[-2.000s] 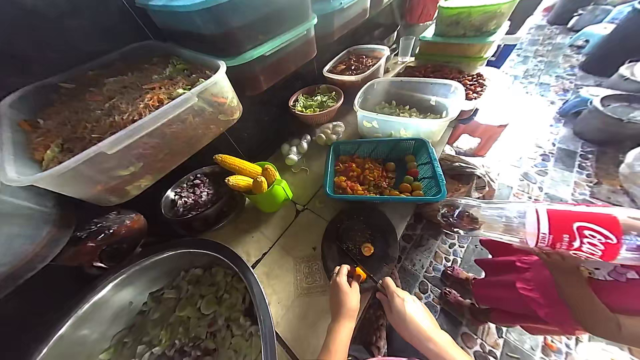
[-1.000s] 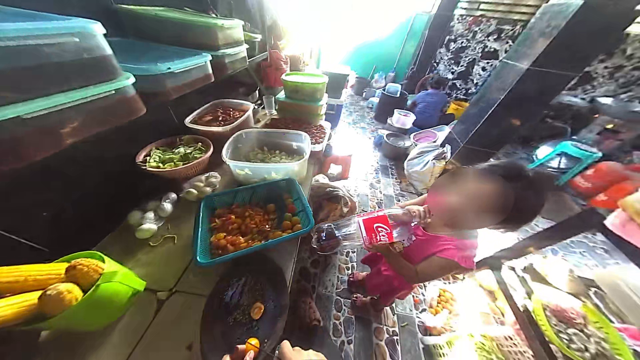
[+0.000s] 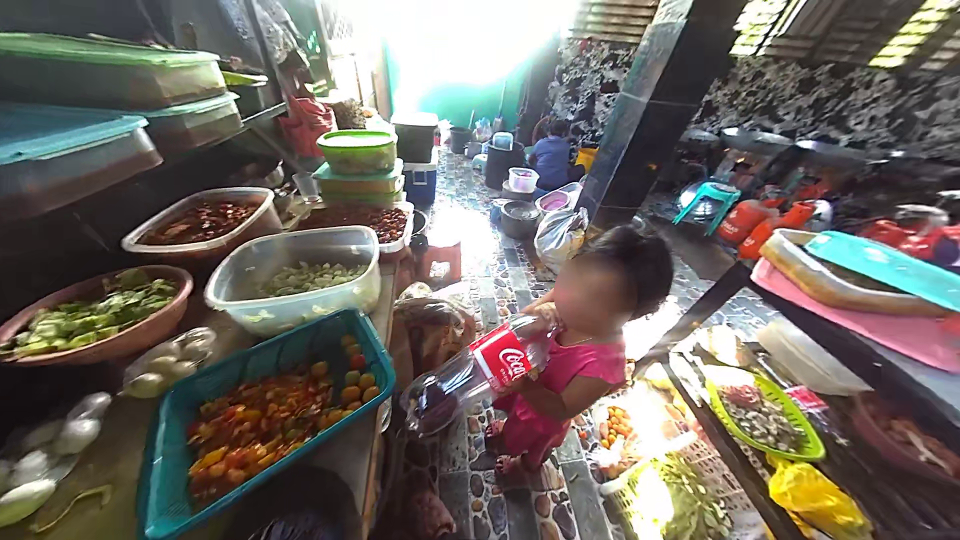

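Observation:
Neither of my hands shows in the head view now. Near the bottom left, a teal plastic basket (image 3: 161, 450) holds chopped tomatoes (image 3: 255, 431), with several whole small tomatoes (image 3: 360, 386) at its far right corner. A dark round shape, mostly cut off, lies below the basket at the frame's lower edge. Behind the basket stands a clear plastic tub (image 3: 300, 247) of chopped pale green vegetable. A person in pink (image 3: 592, 367) stands beside the counter and holds a large Coca-Cola bottle (image 3: 499, 360) tilted, its base toward the counter.
Left of the basket are bagged eggs (image 3: 169, 364) and a bowl of cut greens (image 3: 97, 315). Stacked lidded containers (image 3: 360, 169) stand farther along the counter. Another person (image 3: 553, 157) is low down at the back. At right, a rack's dark frame (image 3: 720, 435) borders produce baskets.
The view has swung up and to the right, and both hands, seen earlier over the dark round board with a cut tomato, have left the frame. The bottle has tilted up toward the person's face.

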